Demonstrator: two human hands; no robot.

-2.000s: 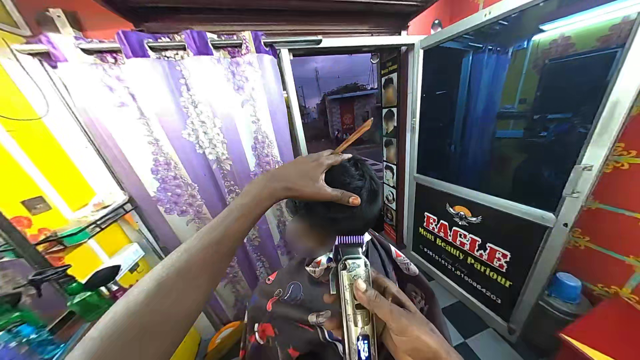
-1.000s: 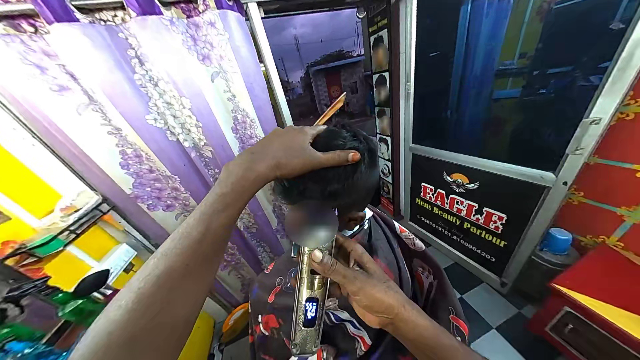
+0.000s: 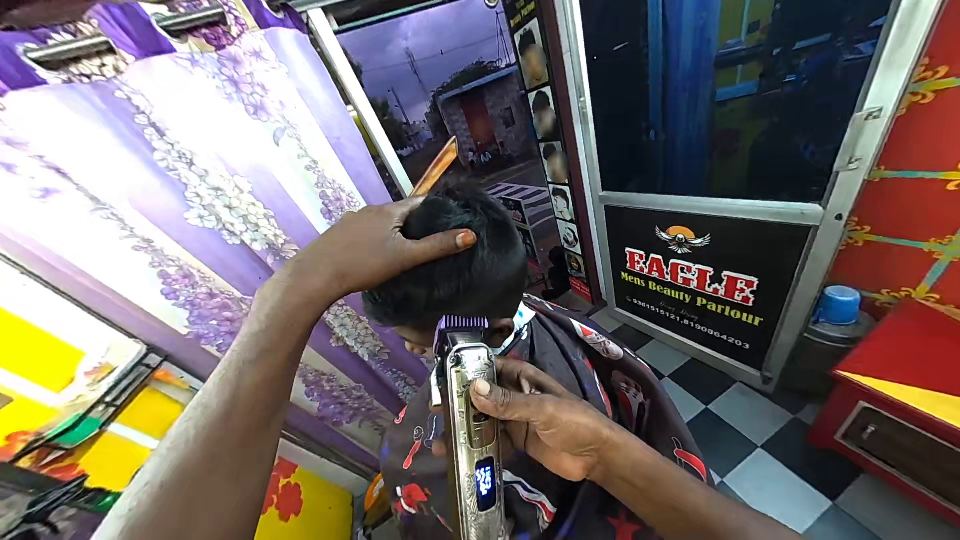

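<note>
My left hand (image 3: 382,244) rests on the crown of a seated person's dark-haired head (image 3: 472,262), its thumb spread over the hair. An orange-brown comb (image 3: 437,166) sticks up from behind that hand, whose other fingers are hidden. A metallic hair clipper (image 3: 472,420) with a purple guard comb (image 3: 463,323) and a lit display is in my right hand (image 3: 532,420), thumb on its front. The guard's teeth are at the side of the head, just in front of the ear (image 3: 500,330). A dark printed barber cape (image 3: 585,367) covers the person's shoulders.
A purple floral curtain (image 3: 225,150) hangs at the left. Behind the head are an open doorway and a strip of haircut pictures (image 3: 551,120). A glazed metal-framed door (image 3: 712,210) bears writing. At the right stand a red cabinet (image 3: 892,397) and a container with a blue mug (image 3: 838,306).
The clipper, earlier lower and in front of the cape, has come up to the side of the head. My left hand stays on the hair. The view has shifted and tilted.
</note>
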